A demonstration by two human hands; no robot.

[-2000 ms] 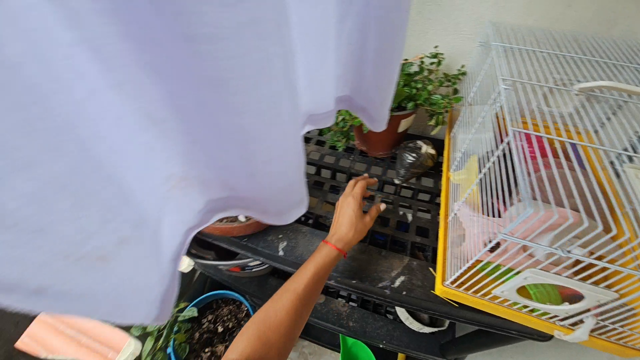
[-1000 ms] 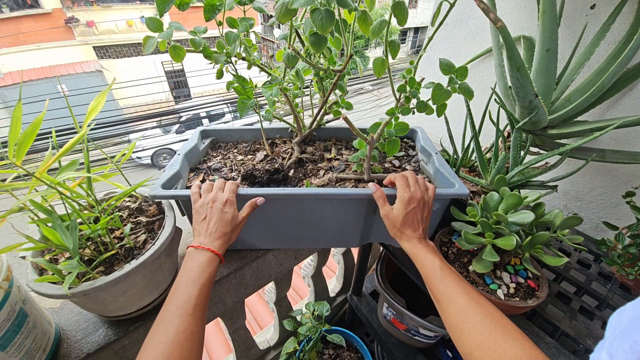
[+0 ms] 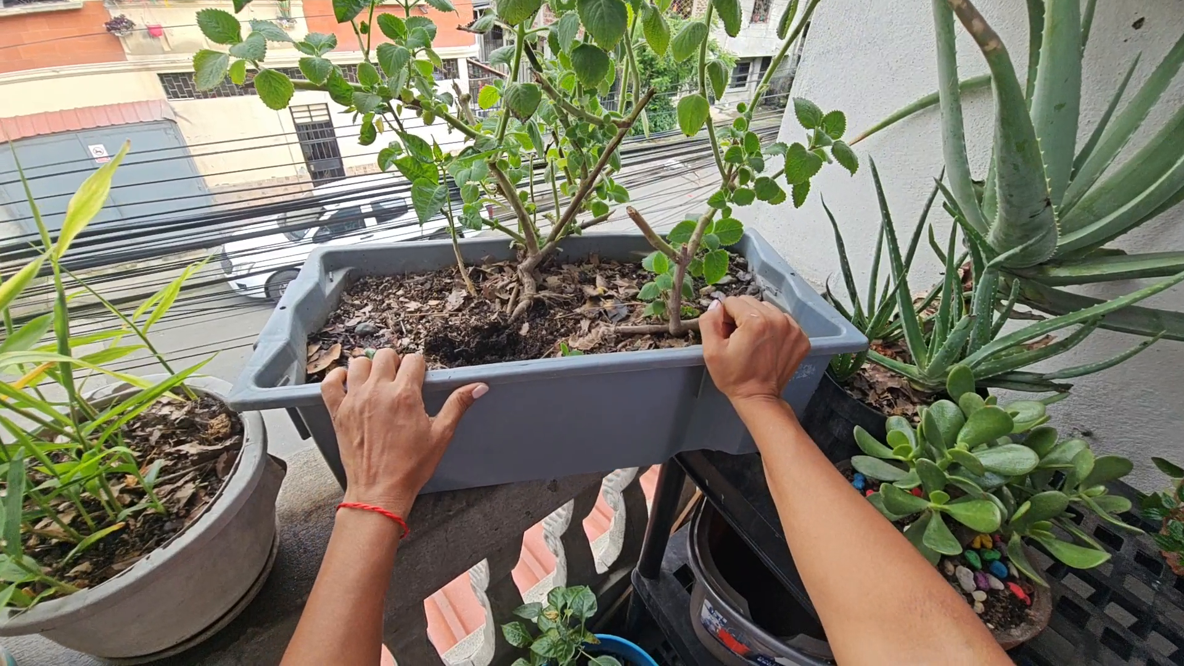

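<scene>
A grey rectangular plastic planter (image 3: 555, 416) holds soil, dry leaves and a leafy green plant (image 3: 536, 213) with woody stems. My left hand (image 3: 393, 421), with a red cord at the wrist, grips the planter's front rim near its left end, fingers over the edge and thumb along the outside. Near the right end, my right hand (image 3: 751, 347) is closed over the same rim, its fingertips hidden inside.
At left stands a round grey pot (image 3: 194, 555) with a grassy plant. An aloe (image 3: 1017, 185) and a jade plant (image 3: 971, 462) with coloured pebbles are at right. Below are a dark bucket (image 3: 721, 592) and a black shelf (image 3: 1101, 592). Beyond the ledge lies a street with cables and a white car (image 3: 342, 231).
Two seconds ago one hand reached over the black rack beside a wire cage; the view has since swung to the planter. Since one second ago my right hand's fingers have closed more tightly on the rim.
</scene>
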